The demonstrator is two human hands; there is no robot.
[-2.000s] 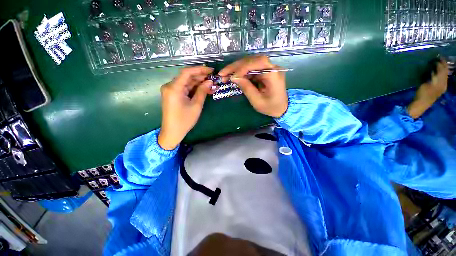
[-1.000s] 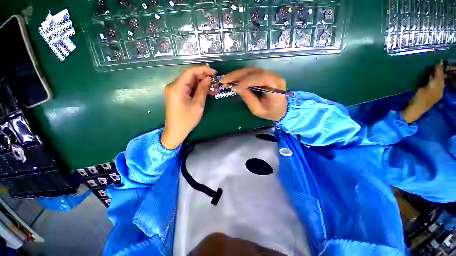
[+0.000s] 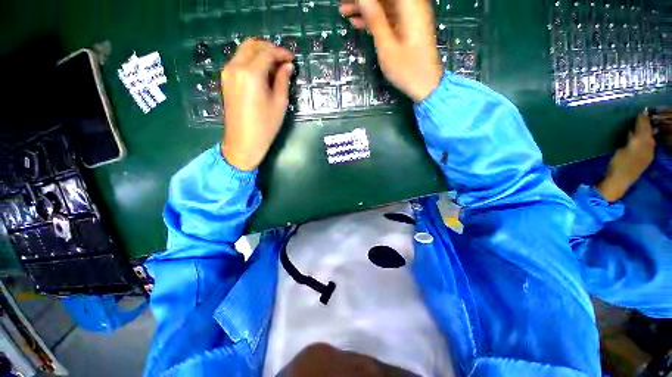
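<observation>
The label sheet (image 3: 347,146), white with dark rows, lies flat on the green mat, touched by neither hand. The clear blister tray (image 3: 324,99) with dark parts in its pockets is behind it. My left hand (image 3: 254,99) is over the tray's left part, fingers bent and thumb near the forefinger; whether something small is between them I cannot tell. My right hand (image 3: 404,48) reaches over the tray at the top edge of the picture, partly cut off and blurred; its hold is unclear. I cannot make out the tweezers.
Spare label sheets (image 3: 144,79) and a smartphone (image 3: 101,110) lie at the left. A black component tray (image 3: 63,221) is at the far left. Another clear tray (image 3: 611,88) is at the right back. Another person's hand (image 3: 630,158) is at the right edge.
Both hands have parted and moved from the label sheet up over the blister tray. The sheet is now fully uncovered. The tweezers no longer show. The view has shifted left.
</observation>
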